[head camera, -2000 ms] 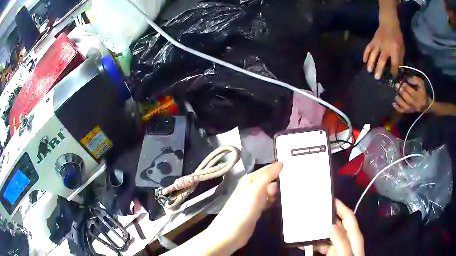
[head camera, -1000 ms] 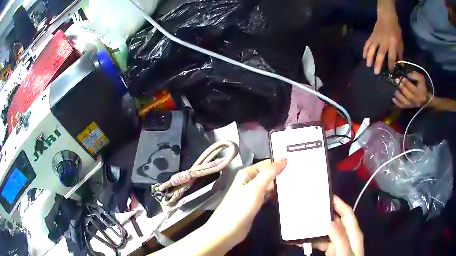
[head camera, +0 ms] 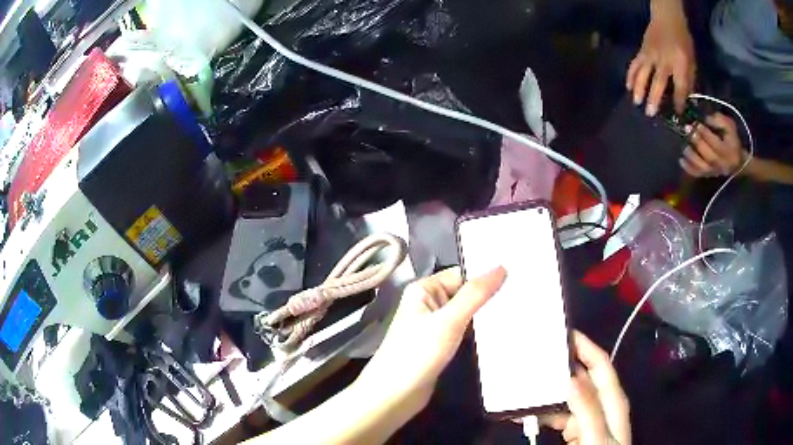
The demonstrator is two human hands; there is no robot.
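Note:
A smartphone with a black edge and a blank white lit screen is held upright in front of me. My left hand is on its left edge, with the thumb over the upper part of the screen. My right hand grips its lower right edge, and the fingers behind the phone are hidden. A white charging cable is plugged into its bottom.
At left is a white sewing machine with a blue display. A panda phone case and a beige coiled cord lie beside it. Black plastic lies behind. Another person's hands hold a black object at right, above clear plastic.
The dark-outlined box on the screen is gone, leaving it white. My left thumb has moved up and further over the screen. The view has shifted slightly.

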